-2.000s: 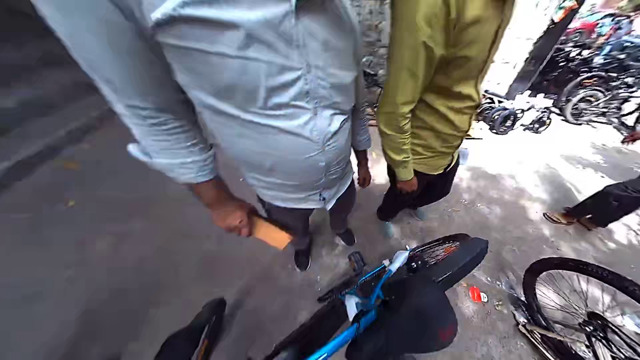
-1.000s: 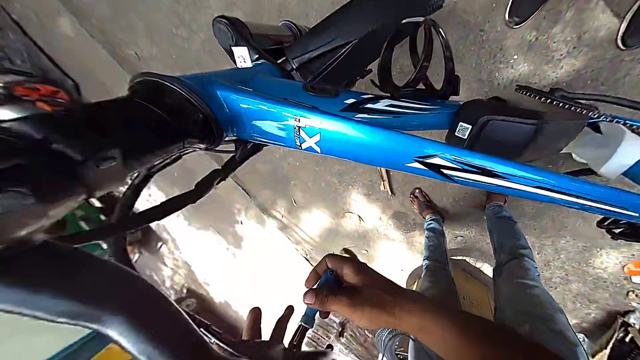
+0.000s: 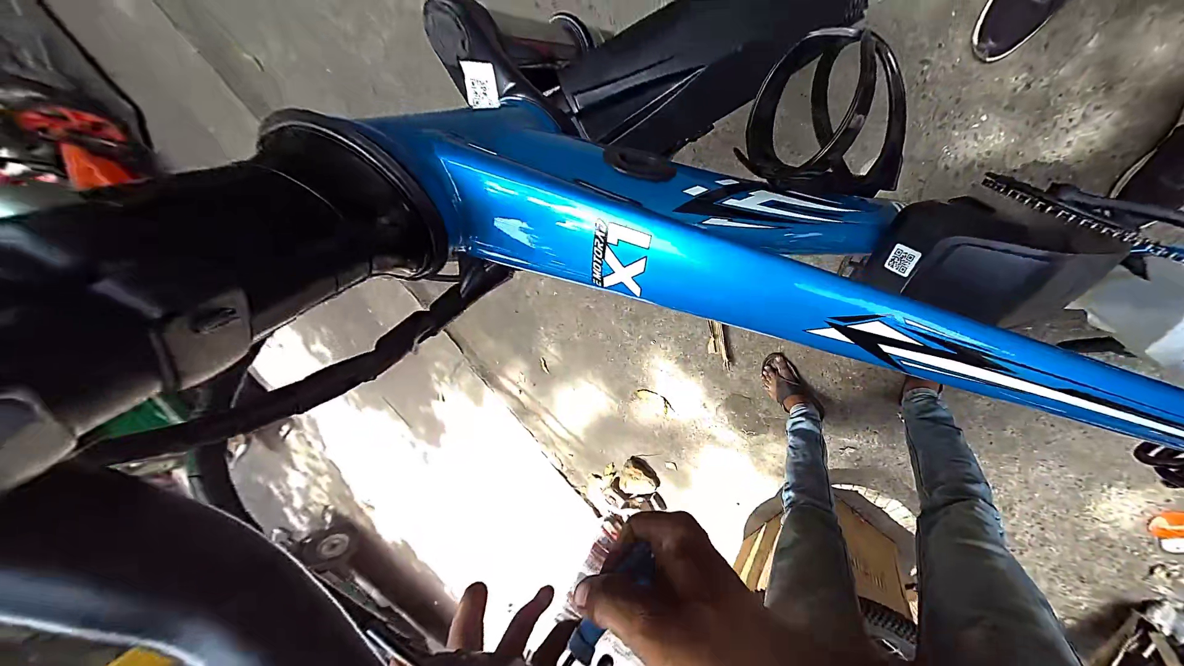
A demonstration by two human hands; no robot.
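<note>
At the bottom centre, my right hand (image 3: 680,587) grips a small blue-handled tool (image 3: 634,564). The fingers wrap most of it, so its exact kind is hidden. Beside it, my left hand (image 3: 504,624) shows only spread fingers at the lower edge; whether it touches the tool or holds anything cannot be told. Above both hands, the blue bicycle frame (image 3: 721,268) runs from upper left to right, bearing black and white markings. Its black head tube and stem area (image 3: 231,240) is at the left, with a wrapped black cable (image 3: 351,370) below.
A black ring-shaped holder (image 3: 828,111) and a black fender-like part (image 3: 657,65) are beyond the frame. A black box-like part (image 3: 980,259) sits near the right. Below stand jeans-clad legs (image 3: 953,490) over a cardboard box (image 3: 869,555). A dark shoe (image 3: 1008,23) is at top right.
The view has swung far down from the standing people. My hands and the blue-handled tool, absent from the oldest frame, are in view in both later ones, with the right hand's grip much the same.
</note>
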